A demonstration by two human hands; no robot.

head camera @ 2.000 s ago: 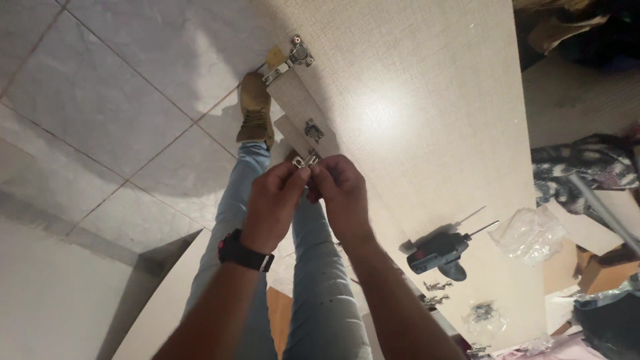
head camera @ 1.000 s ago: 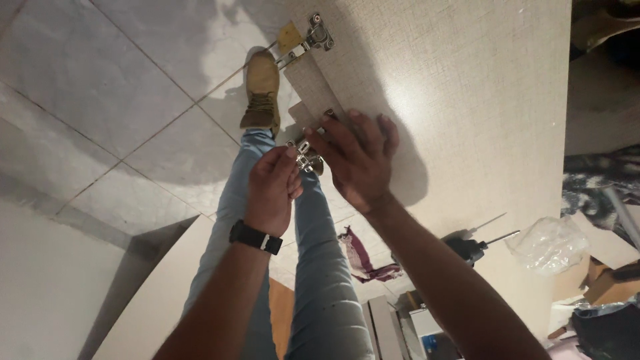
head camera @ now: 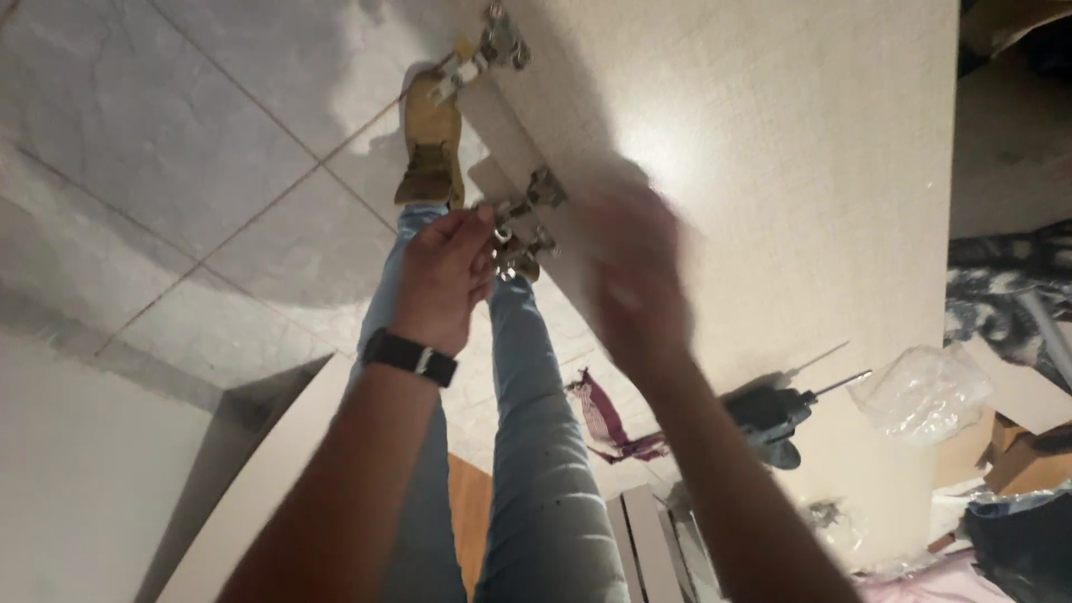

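My left hand [head camera: 448, 268], with a black watch on its wrist, pinches a metal cabinet hinge [head camera: 515, 251] between thumb and fingers. My right hand [head camera: 632, 268] is motion-blurred above the light wood-grain panel [head camera: 796, 184]; whether it holds anything cannot be told. Just past the held hinge, another hinge [head camera: 546, 188] sits at the panel's edge. Farther up that edge is a third metal hinge [head camera: 502, 42]. A dark cordless drill [head camera: 766, 419] with a long bit lies on the panel, beyond my right forearm.
A tan boot [head camera: 431, 138] stands on the tiled floor [head camera: 251, 134]. Clear plastic bags [head camera: 925, 394] and cardboard [head camera: 1030, 461] lie at the right. A purple cloth strip [head camera: 607, 419] is beside my jeans, and pale boards [head camera: 649, 544] are below it.
My right hand was at the panel's edge near the left hand and has moved away from it, over the panel. The left hand keeps hold of the hinge.
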